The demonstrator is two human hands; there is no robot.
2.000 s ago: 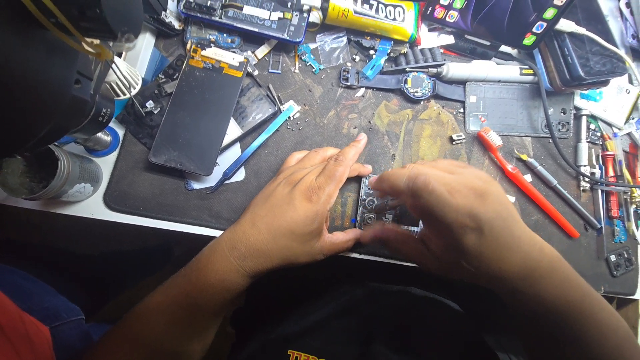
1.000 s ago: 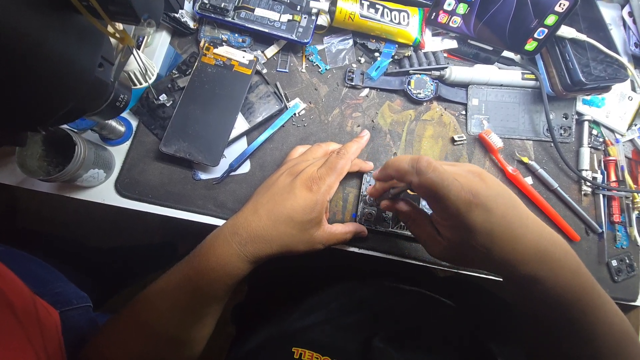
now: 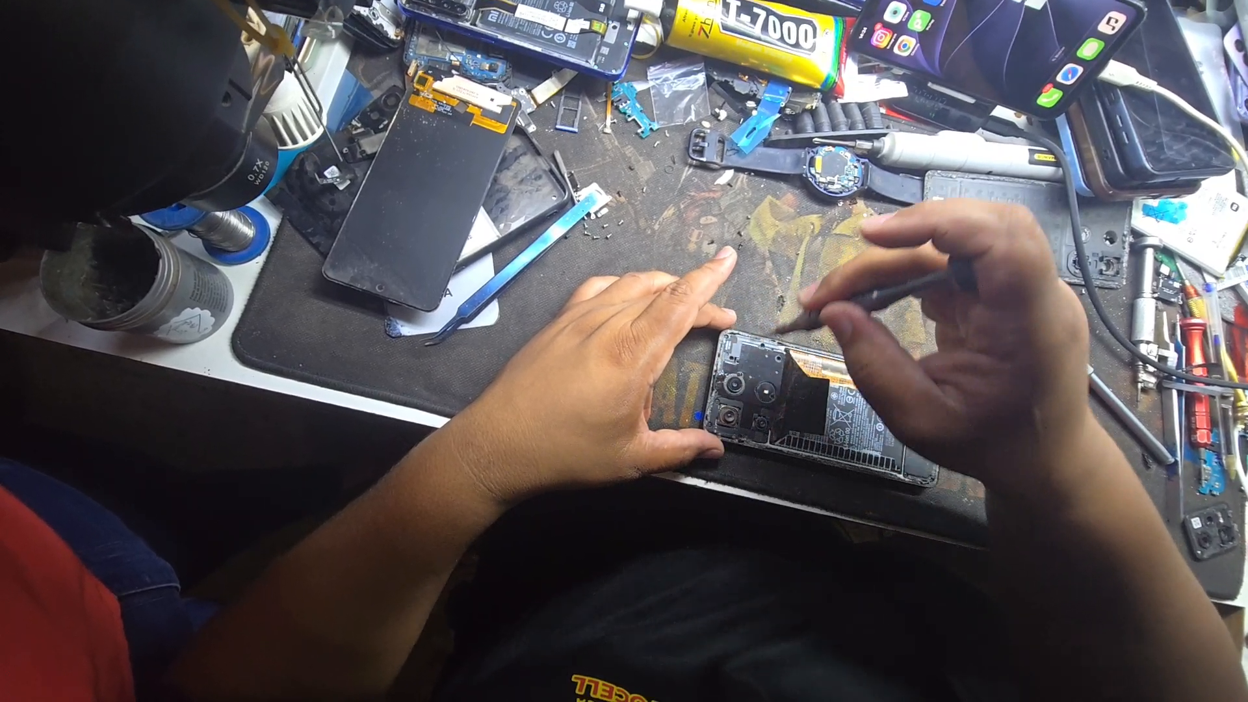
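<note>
An opened smartphone [image 3: 819, 414] lies on the dark work mat near its front edge, its camera modules and battery exposed. My left hand [image 3: 624, 366] rests at the phone's left end, thumb at the lower corner and fingers by the upper corner, with nothing seen in its grip. Above the phone's right part, my right hand [image 3: 955, 341] is closed on a dark screwdriver [image 3: 887, 292], held between thumb and fingers. The driver's tip points left, just above the phone's upper edge; whether it touches anything cannot be told. My right hand hides part of the phone's right end.
A detached phone screen [image 3: 424, 195] and blue tweezers [image 3: 526, 263] lie left. At the back are an open smartwatch [image 3: 836, 174], a yellow glue tube [image 3: 756, 39] and a pen-shaped tool [image 3: 960, 154]. A microscope [image 3: 127, 107], solder spool [image 3: 229, 234] and jar [image 3: 136, 283] stand far left.
My right hand has lifted from the phone's camera end and moved right, uncovering more of the phone and the screwdriver. My left hand stays at the phone's left end.
</note>
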